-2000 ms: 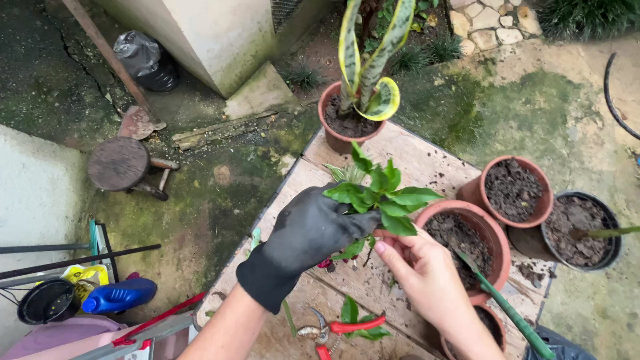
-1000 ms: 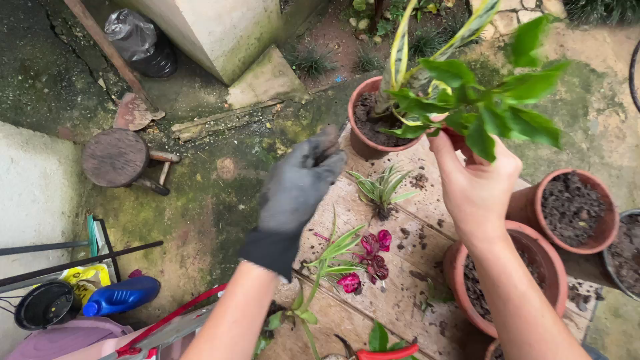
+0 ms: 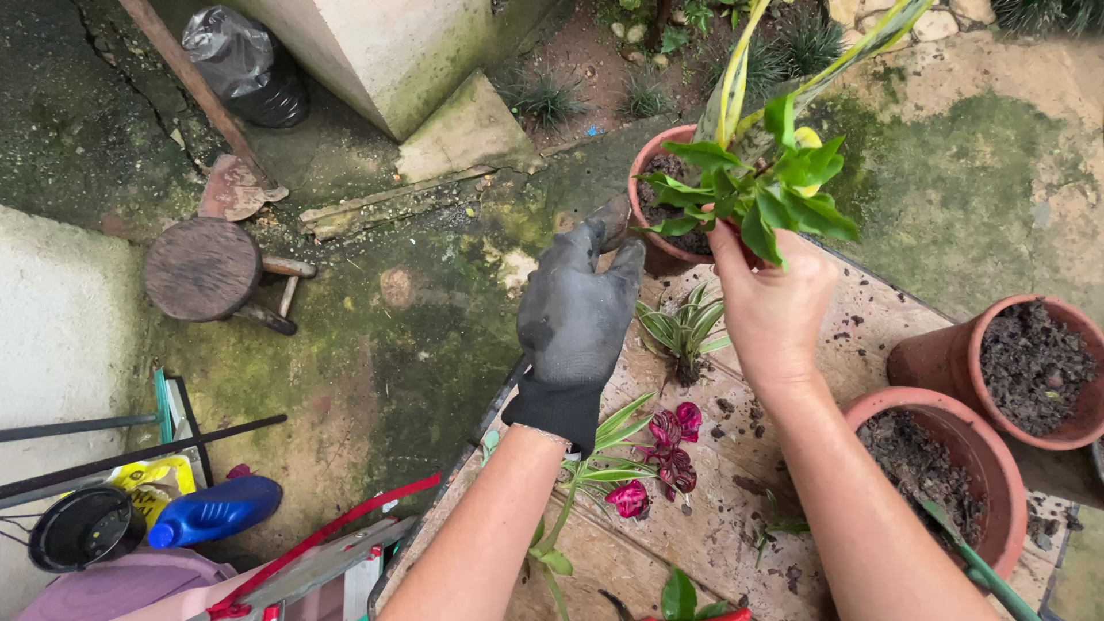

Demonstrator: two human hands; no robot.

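Note:
My bare right hand (image 3: 780, 297) pinches the stem of a leafy green cutting (image 3: 759, 190) in front of the potted snake plant (image 3: 729, 95). My left hand (image 3: 578, 297), in a dark grey glove, is beside that plant's terracotta pot (image 3: 642, 185), thumb and fingers apart, holding nothing that shows. Below on the wooden table lie a small spider plant (image 3: 686, 328) with soil on its roots, a second striped-leaf plant (image 3: 612, 457) and a magenta-leaved cutting (image 3: 668, 448). A green-handled tool (image 3: 983, 569) leans in a soil-filled terracotta pot (image 3: 1005, 483) at right.
Another terracotta pot of soil (image 3: 1039, 362) stands at right. Red handles (image 3: 733, 614) show at the table's bottom edge. Left on the mossy ground are a wooden stool (image 3: 203, 267), a blue plastic bottle (image 3: 220, 511), a black pot (image 3: 82, 528) and a filled plastic bag (image 3: 246, 69).
Two seconds ago both hands were at the leafy cutting over the table; my left hand has let go. My right hand has carried the cutting up beside the snake plant.

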